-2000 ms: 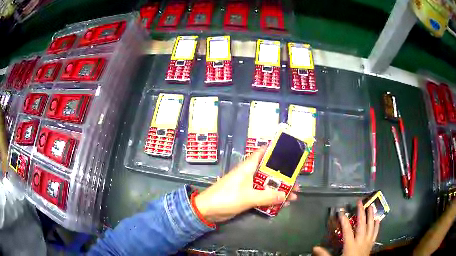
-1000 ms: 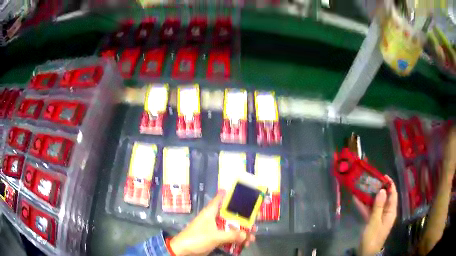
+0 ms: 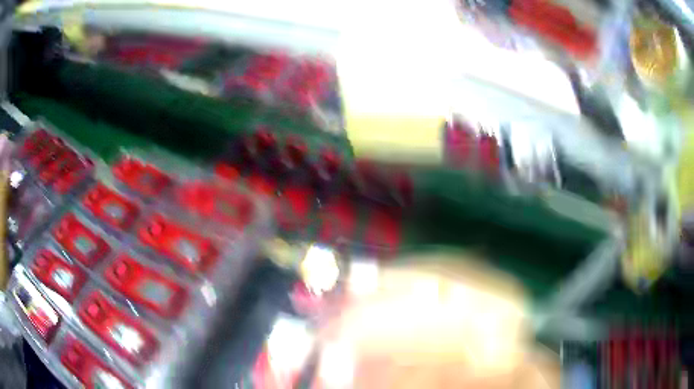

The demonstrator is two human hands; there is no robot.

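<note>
The view is heavily blurred. A large skin-coloured shape, seemingly one of my hands (image 3: 437, 327), fills the bottom centre close to the camera. I cannot tell which hand it is or what it holds. No other hand of mine can be made out. Beside it on the left, bright phone screens (image 3: 291, 340) with red parts show partly; the rest is hidden. The clear tray stack (image 3: 199, 292) stands at the left with red phones (image 3: 148, 287) face down in its pockets.
More red phones (image 3: 335, 219) lie in a row behind, by the green belt (image 3: 487, 220). A pale metal post (image 3: 582, 273) and a hanging yellow item (image 3: 643, 258) are at the right. Blurred red items (image 3: 639, 357) are at the lower right. A bright white glare covers the top middle.
The camera view has swung upward and blurred. The tray stack looks larger and tilted. A large skin-coloured shape now covers the bottom centre, and the two held phones can no longer be made out.
</note>
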